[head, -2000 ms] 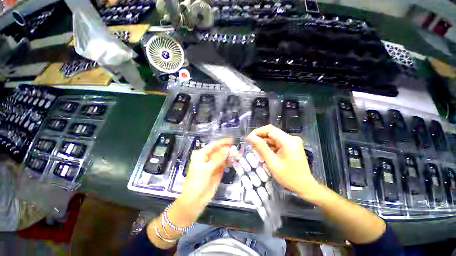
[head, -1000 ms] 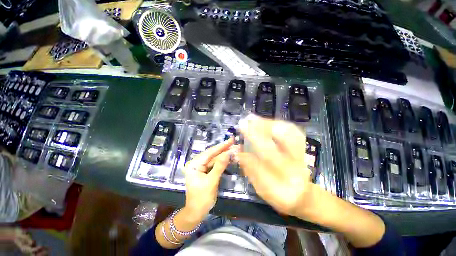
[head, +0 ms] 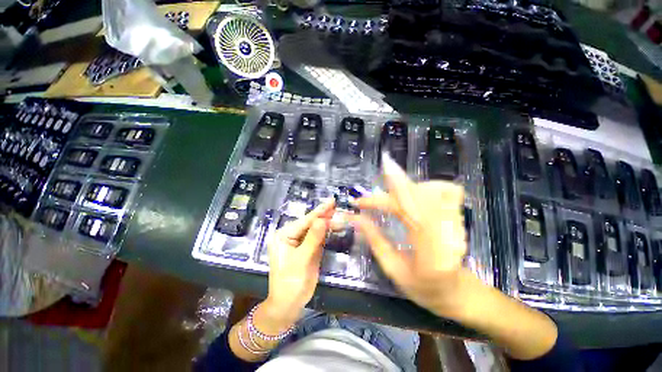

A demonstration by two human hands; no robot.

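Note:
My left hand (head: 294, 254) is over the front row of a clear blister tray (head: 232, 258), its thumb and forefinger close together; I cannot tell whether something is between them. My right hand (head: 425, 236) is just right of it, blurred, with fingers apart and pointing toward the left fingertips. I cannot make out anything held in it. Black phone housings lie in the tray pockets, one at front left (head: 238, 205) with a pale label and an oval pad. Another housing (head: 339, 236) is under my fingertips, partly hidden. My right hand hides pockets at front right.
A second clear tray of housings (head: 533, 231) stands at the right, a smaller tray (head: 104, 195) at the left. Beyond the middle tray are a small fan (head: 243, 47), a round red-centred item (head: 274, 82), pale strips (head: 345, 87) and a dark glossy pile (head: 479, 58).
The sheet of pale oval pads that hung between my hands two seconds ago no longer shows. My right hand moved over the tray, and its fingers are now spread apart near the left fingertips.

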